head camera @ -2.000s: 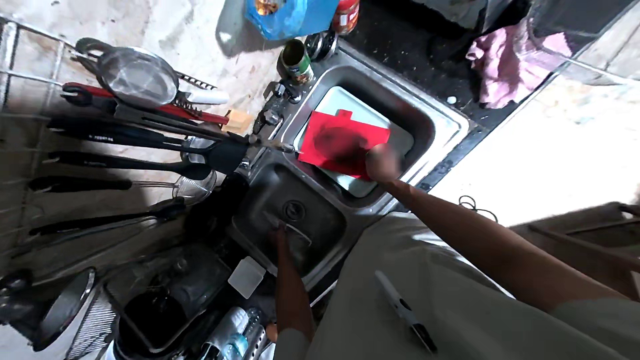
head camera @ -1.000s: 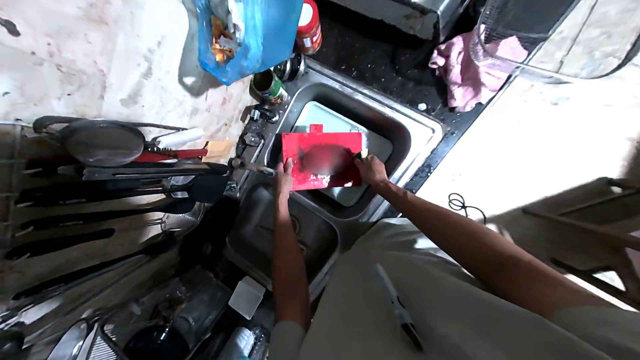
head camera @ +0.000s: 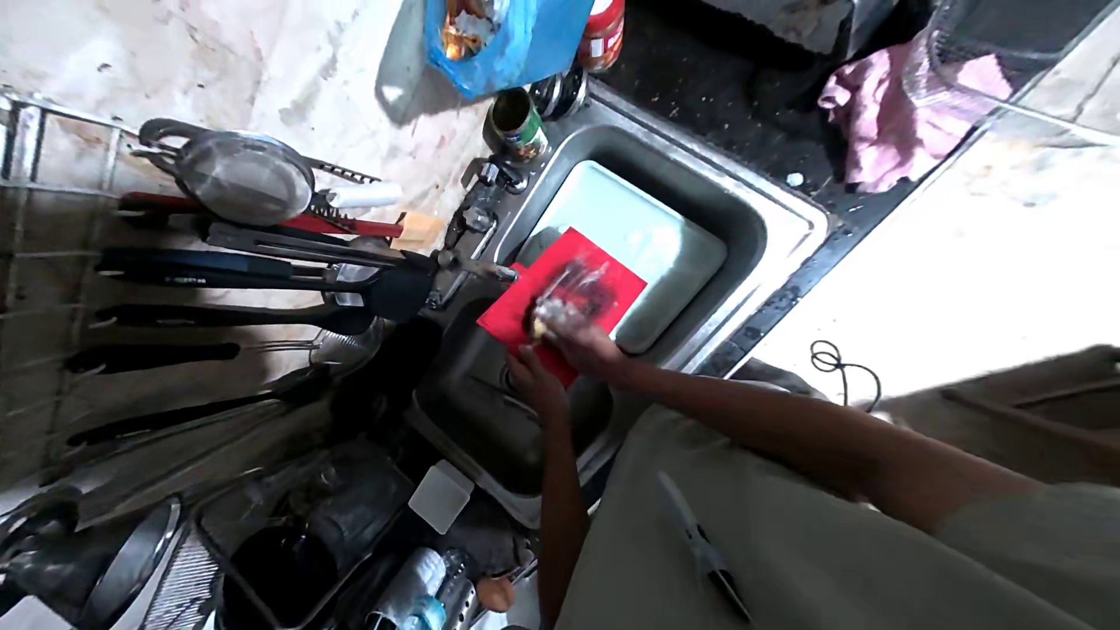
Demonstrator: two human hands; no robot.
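A flat red board (head camera: pixel 612 271), tilted, lies over the divider of a double metal sink (head camera: pixel 744 201), under the tap (head camera: pixel 490 269). My left hand (head camera: pixel 535 381) grips its lower edge. My right hand (head camera: pixel 584 343) is on the board's face with a foamy, blurred scrubber (head camera: pixel 553 317) in its fingers. Suds and a dark patch show on the red surface. Beneath the board, a pale green tray (head camera: pixel 665 254) lies in the upper basin. The lower basin (head camera: pixel 472 420) shows a drain partly hidden by my left hand.
Black-handled utensils (head camera: pixel 219 317) and a strainer (head camera: pixel 247 178) hang on the left wall. A blue bag (head camera: pixel 534 44), a red-lidded jar (head camera: pixel 602 39) and an open can (head camera: pixel 516 122) stand by the sink's far corner. A pink cloth (head camera: pixel 901 122) lies on the dark counter. A dish rack (head camera: pixel 254 569) is lower left.
The red board has turned and shifted from over the upper basin toward the lower one. My left hand has gone from its left side to its lower edge; my right hand has moved onto its face.
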